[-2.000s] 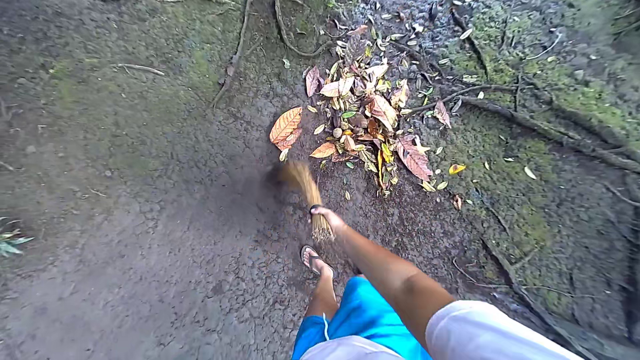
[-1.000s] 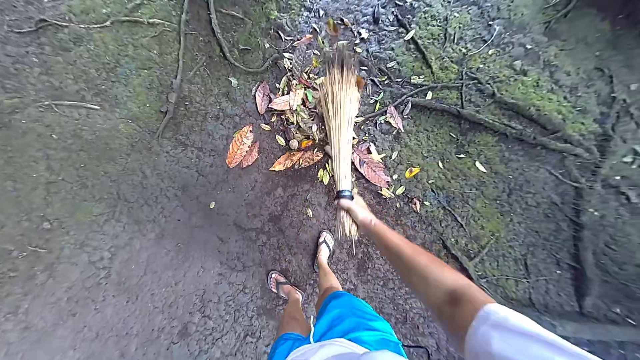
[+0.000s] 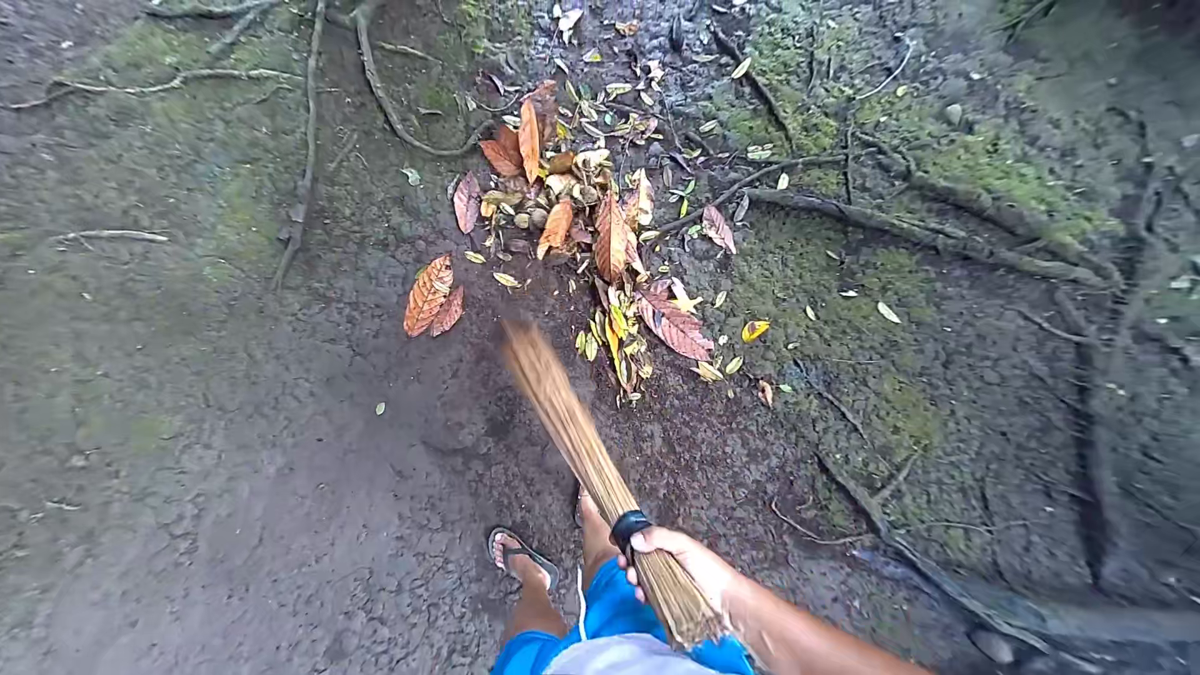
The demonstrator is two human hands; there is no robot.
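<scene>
My right hand (image 3: pixel 680 562) is closed around a stick broom (image 3: pixel 581 431) of thin tan bristles, just below its black binding (image 3: pixel 630 527). The bristle tips point up and left, blurred, at bare soil below the leaves. Beyond them lies a pile of large brown dry leaves (image 3: pixel 611 239), with small yellow-green leaves (image 3: pixel 619 337) and a few round, brownish things (image 3: pixel 536 217) among them. A reddish leaf (image 3: pixel 675 323) rests at the pile's lower right. Two orange-brown leaves (image 3: pixel 429 295) lie apart to the left. My left hand is out of view.
Tree roots (image 3: pixel 937 234) run over mossy ground at the right, and thinner roots (image 3: pixel 309 150) cross the upper left. Another root (image 3: pixel 900 544) reaches toward the lower right. My sandalled foot (image 3: pixel 520 555) stands on the dark, cracked soil below the pile.
The broom has come down from over the leaf pile toward my feet, its tips now tilted left. Some big brown leaves sit farther up in the pile than one second ago.
</scene>
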